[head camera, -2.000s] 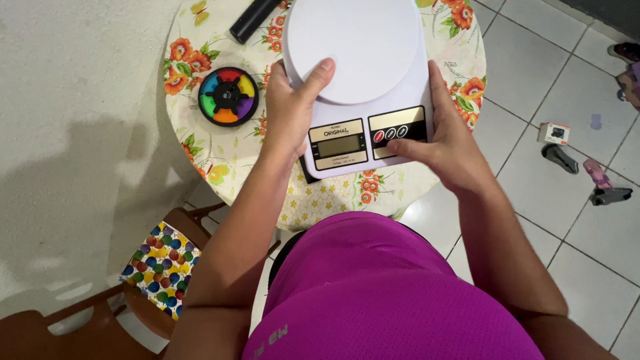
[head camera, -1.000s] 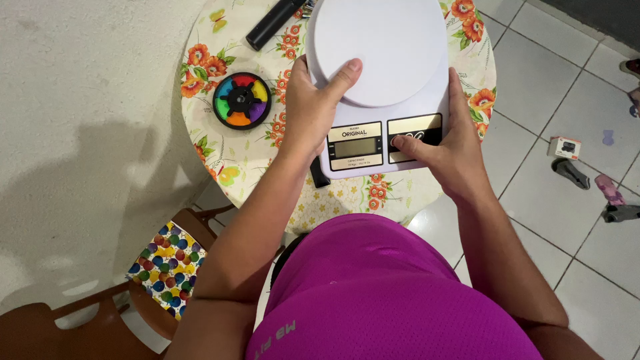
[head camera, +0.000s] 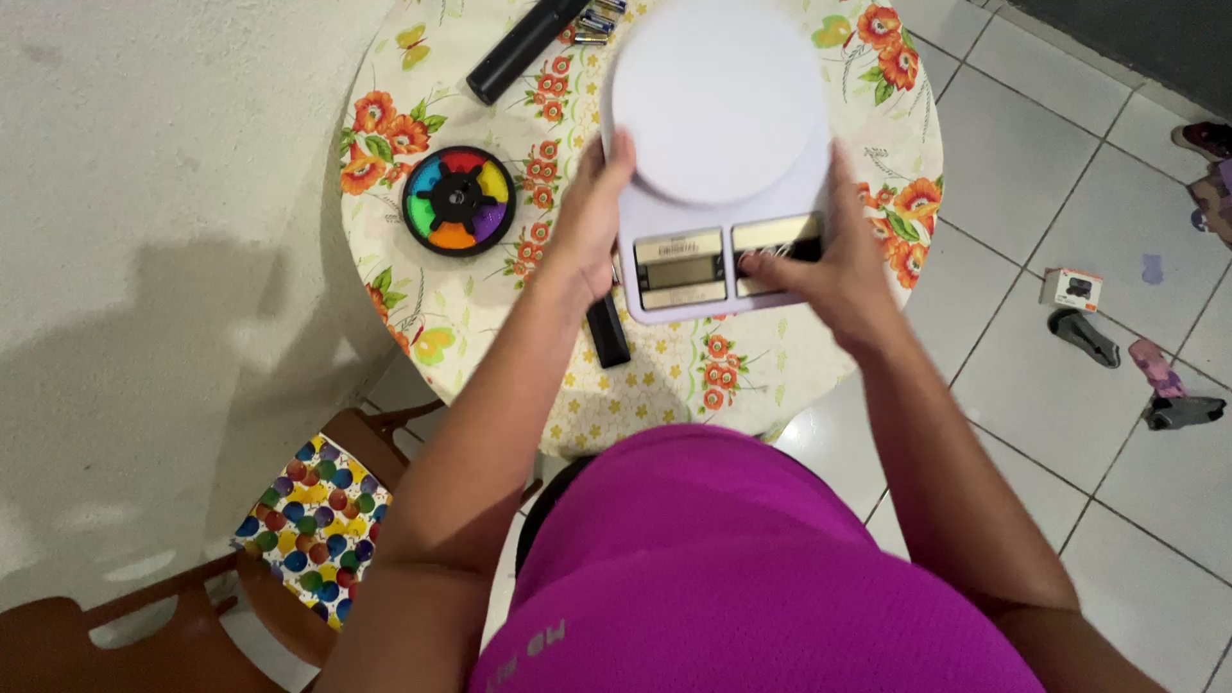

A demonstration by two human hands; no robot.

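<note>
A white digital kitchen scale [head camera: 722, 106] with a round plate is held between my two hands above the table. My left hand [head camera: 592, 217] grips its left edge, thumb on top beside the plate. At the right edge, my right hand [head camera: 833, 255] holds the body, its thumb on the button panel at the lower right. The small display [head camera: 679, 272] looks blank. Below the scale's lower left corner lies a black oblong object [head camera: 607, 332], partly hidden. A round multicoloured electronic game [head camera: 459, 201] rests left of my left hand.
The round table wears a floral tablecloth [head camera: 433, 106]. On it are a black cylinder [head camera: 525, 53] and several small batteries [head camera: 592, 38]. A brown chair [head camera: 289, 616] with a balloon-patterned item [head camera: 322, 529] stands lower left. Socks [head camera: 1085, 337] and a small box [head camera: 1073, 289] lie on the tiled floor.
Both hands keep hold of the scale. More of the black oblong object shows below it now than two seconds ago. The view has shifted slightly.
</note>
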